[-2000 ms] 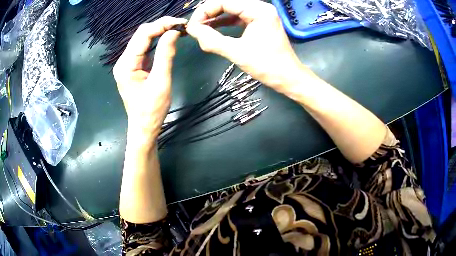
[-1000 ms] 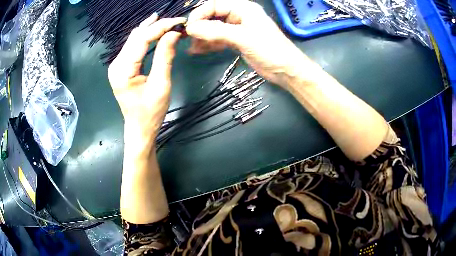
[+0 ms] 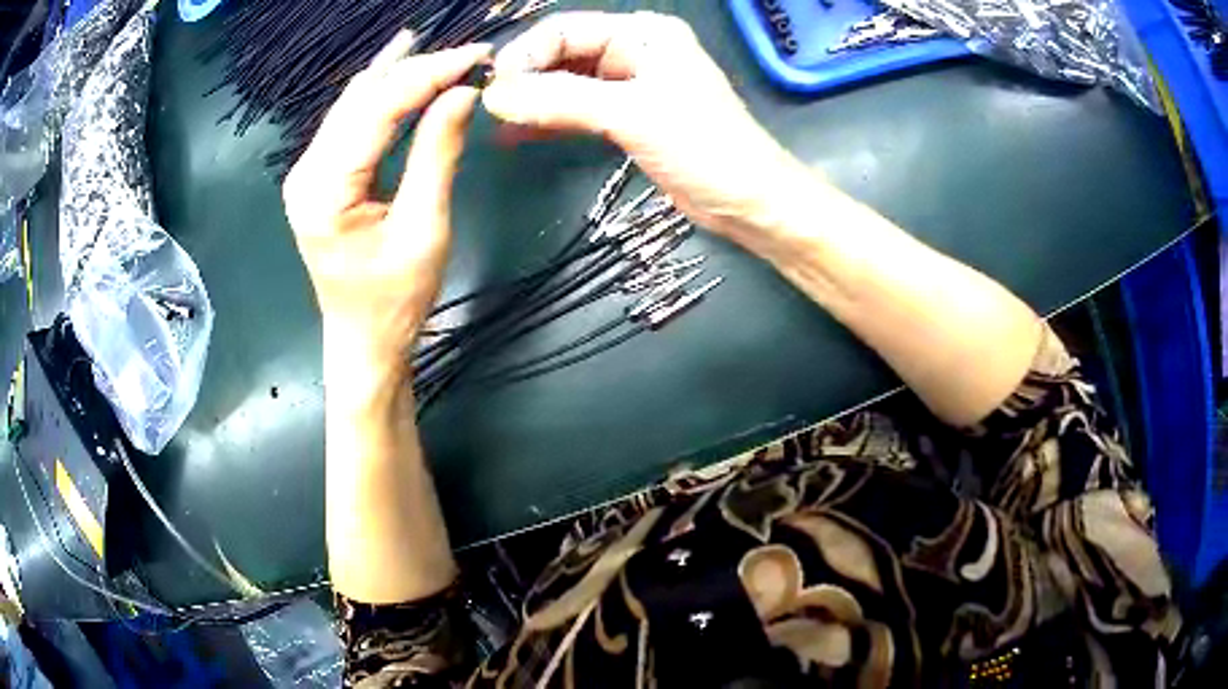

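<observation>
My left hand [image 3: 391,202] and my right hand [image 3: 633,101] meet fingertip to fingertip above the mat, in front of the loose pile of black cables [image 3: 323,54]. Both pinch a small dark piece [image 3: 481,77] between thumb and index finger; it is mostly hidden by the fingers and too small to name for certain. A fanned bundle of finished leads [image 3: 539,303], black with silver plugs [image 3: 656,256], lies on the mat below my hands, its left ends partly hidden by my left wrist.
A blue parts tray [image 3: 808,74] with black sleeves and silver connectors is at the upper right, with a clear bag of connectors [image 3: 1037,34] over it. A long clear bag [image 3: 115,189] lies at left, above a black box [image 3: 74,458] with wires. The green mat's edge curves near my body.
Both hands have shifted slightly left. My right hand's fingers have changed their curl around the small piece. The bundle of leads stays in place.
</observation>
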